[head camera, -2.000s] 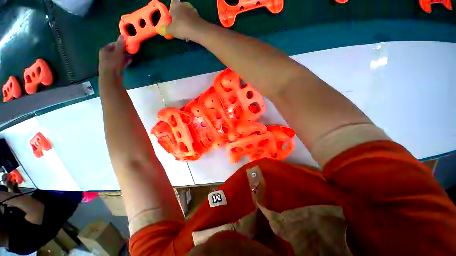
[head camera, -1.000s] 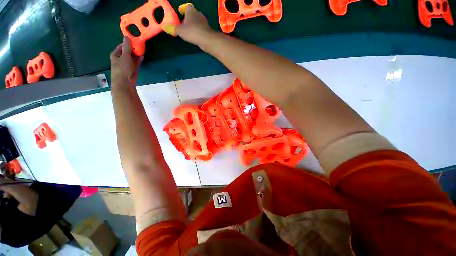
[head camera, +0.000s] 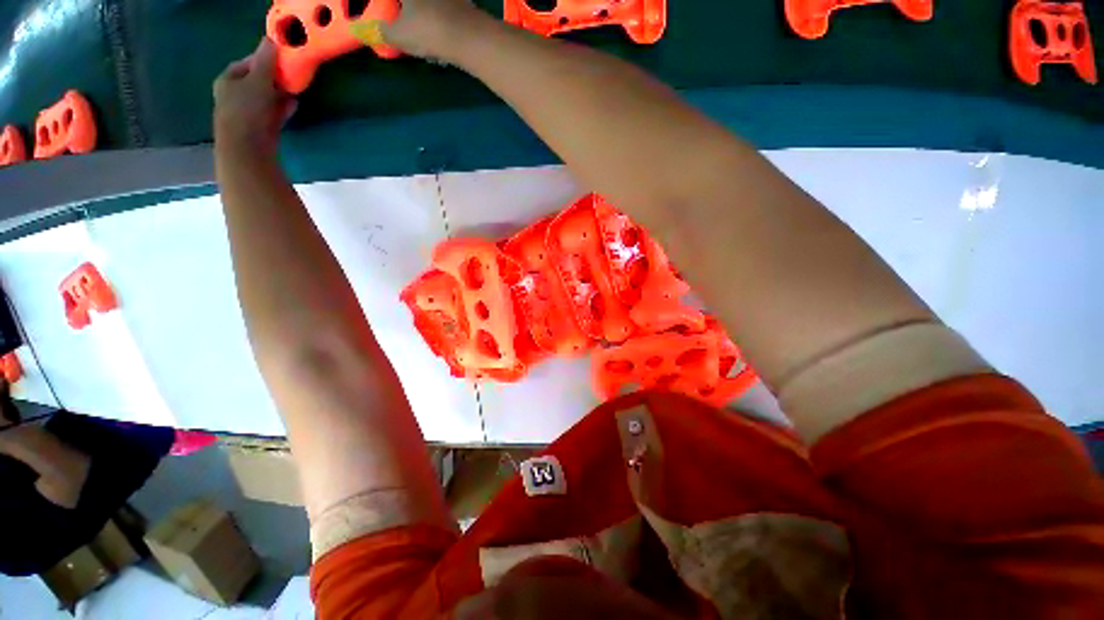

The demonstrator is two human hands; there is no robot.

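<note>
An orange controller shell (head camera: pixel 323 36) with several openings is held over the green conveyor belt at the top left, partly cut off by the top edge. My left hand (head camera: pixel 254 97) grips its lower left grip. My right hand (head camera: pixel 418 24), with yellow on its fingers, is at its right side and is partly cut off by the top edge. A loose heap of orange shells (head camera: pixel 575 285) lies on the white bench below my arms, partly hidden by my right forearm.
More orange shells (head camera: pixel 1051 41) lie spaced along the green belt (head camera: pixel 726 73). A single shell (head camera: pixel 87 294) lies at the left of the white bench (head camera: pixel 206 327). A person's arm (head camera: pixel 46 458) shows at the lower left, above a brown carton (head camera: pixel 202 551) on the floor.
The held shell and both hands have shifted up and slightly left in view. The shells on the right part of the belt have moved left since the earliest frame. The view has shifted slightly.
</note>
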